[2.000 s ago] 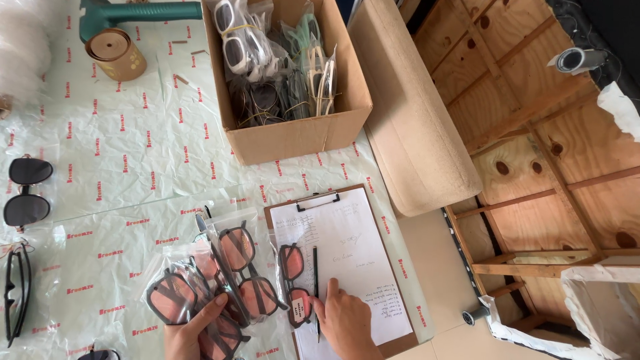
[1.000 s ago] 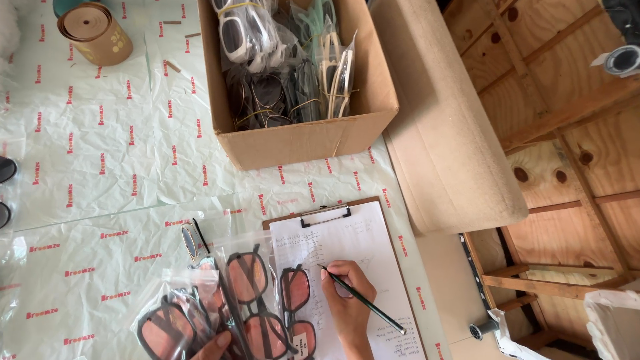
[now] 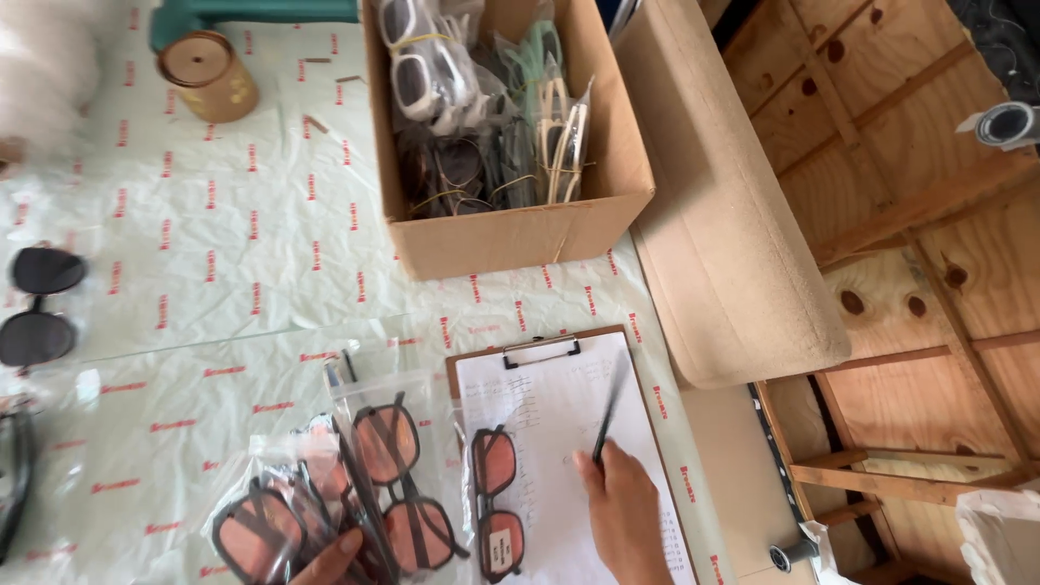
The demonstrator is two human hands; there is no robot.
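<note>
My right hand [image 3: 621,508] grips a dark pen [image 3: 608,418] over the handwritten sheet [image 3: 569,455] on a brown clipboard [image 3: 456,382]. The pen points up the page and looks blurred. At the lower left my left hand [image 3: 333,561] holds several bagged sunglasses [image 3: 390,487] with black frames and pink lenses; only its fingers show. Another pair of pink-lensed sunglasses [image 3: 497,504], bearing a small printed sticker, lies along the sheet's left side, between both hands.
A cardboard box [image 3: 520,236] of bagged eyewear stands behind the clipboard. To its right is a beige padded cushion [image 3: 715,203]. A brown tape roll [image 3: 209,77] and dark sunglasses [image 3: 39,305] lie on the printed plastic sheeting [image 3: 268,227]. Wooden framing [image 3: 934,284] fills the right.
My right hand had its pen tip on the paper's left part a second ago; now it is further right, with the pen pointing up. My left hand keeps the bagged sunglasses.
</note>
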